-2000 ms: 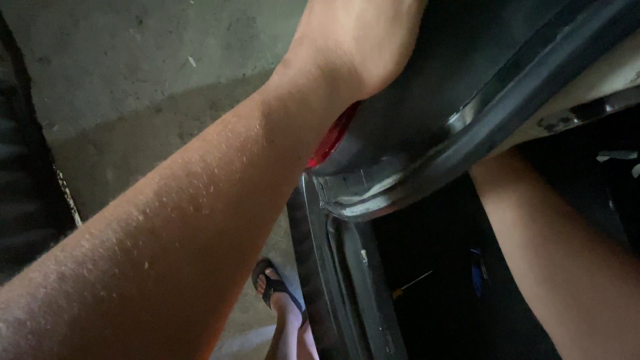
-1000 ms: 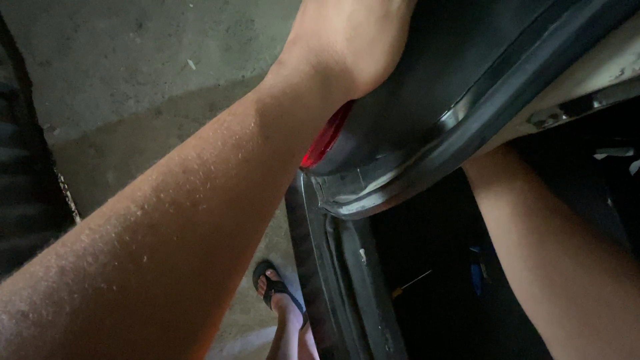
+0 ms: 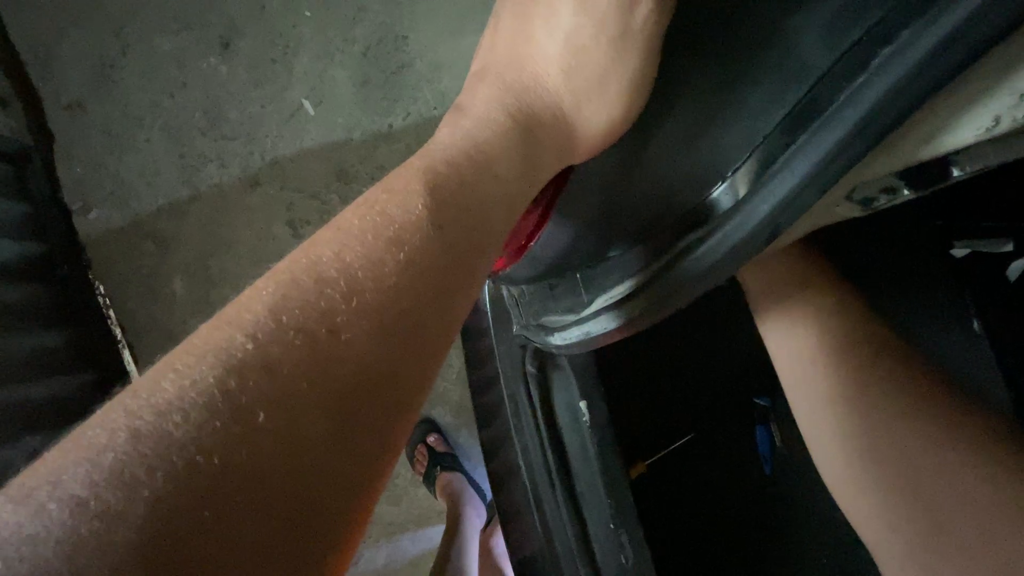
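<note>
My left hand (image 3: 600, 64) is cut off by the top edge, its heel beside a dark vehicle body panel (image 3: 664, 184); the fingers are out of view. A red tail light lens (image 3: 534, 226) shows in part below my left wrist. My right forearm (image 3: 840, 384) reaches up under the black rubber seal (image 3: 800, 180) and the pale metal edge (image 3: 904, 132) of the opening, with the hand hidden behind them. In the dark compartment lie a tool with a thin metal shaft and yellow-orange handle (image 3: 638, 470), probably a screwdriver, and a blue object (image 3: 765, 444).
The black lower sill (image 3: 560, 464) of the opening runs down the middle. Left of it, a foot in a black flip-flop (image 3: 436, 460) stands on the concrete floor (image 3: 200, 96). Pale scraps (image 3: 982, 246) show at the right, and a dark ridged object (image 3: 48, 320) is at the far left.
</note>
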